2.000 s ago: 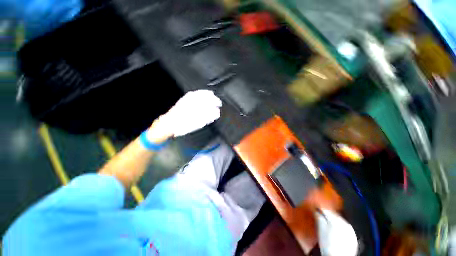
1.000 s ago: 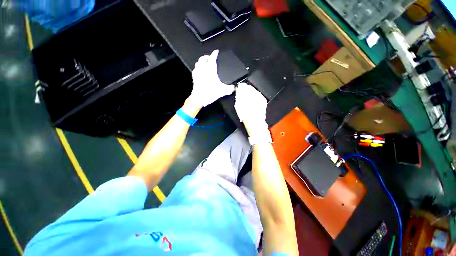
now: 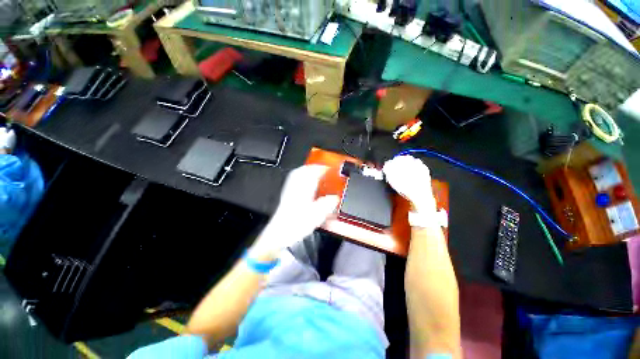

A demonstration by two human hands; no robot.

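Note:
A dark square set-top box [image 3: 366, 200] lies on the orange test fixture board [image 3: 387, 242], its far edge at the connector block [image 3: 362, 170]. My gloved left hand [image 3: 300, 203] is over the board's left part, beside the box, fingers spread; it is slightly blurred and nothing shows in it. My gloved right hand [image 3: 408, 179] is at the box's far right corner by the connector block, fingers bent down; whether it grips anything is hidden.
Several set-top boxes [image 3: 205, 159] lie along the bench to the left. A remote control [image 3: 506, 244] and green pen [image 3: 549, 238] lie right. A blue cable [image 3: 484, 173] runs to the orange control box [image 3: 596, 203]. AV plugs [image 3: 408, 130] lie behind the board. A person's sleeve [image 3: 20, 186] shows far left.
The view has turned and levelled. Both hands have left the boxes on the left part of the bench and are now at the fixture board, one on each side of its box.

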